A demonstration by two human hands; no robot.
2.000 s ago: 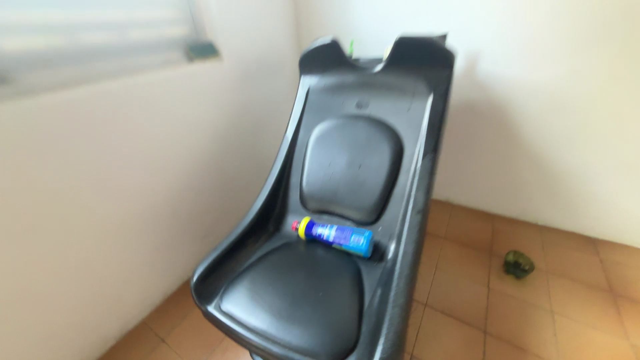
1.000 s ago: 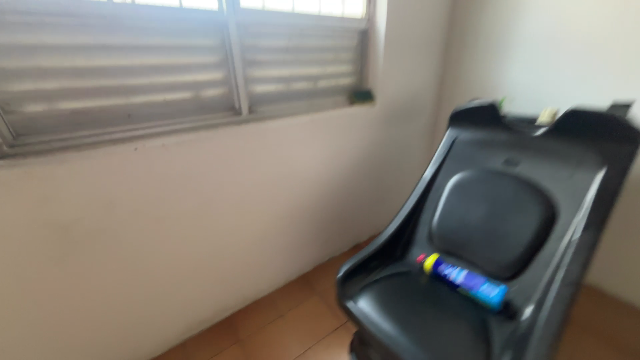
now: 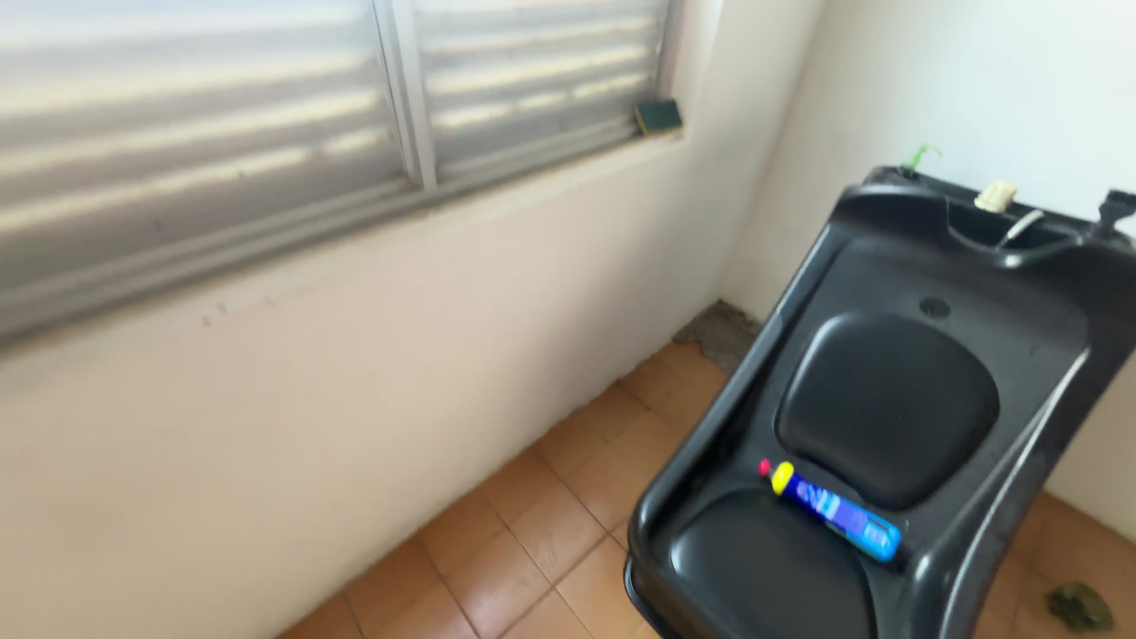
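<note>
Neither of my hands is in view, so what they hold cannot be seen. On the right of the head view stands a black plastic shampoo chair (image 3: 967, 284) with padded back and seat. A blue bottle with a yellow collar and a red tip (image 3: 839, 513) lies on its side across the seat, against the foot of the backrest. At the chair's top are a cream-coloured knob or cap (image 3: 995, 196), a pale curved piece (image 3: 1022, 228) and a thin green hooked thing (image 3: 921, 157).
A louvred window (image 3: 541, 84) fills the upper left. A green and yellow scouring sponge (image 3: 658, 117) rests at the right end of its sill. Orange-brown floor tiles (image 3: 524, 524) run along the pale wall (image 3: 355, 426). A dark green crumpled thing (image 3: 1078, 607) lies on the floor at lower right.
The view has swung left, bringing the louvred window into sight and placing the chair at the right. The bottle lies on the chair seat in all frames.
</note>
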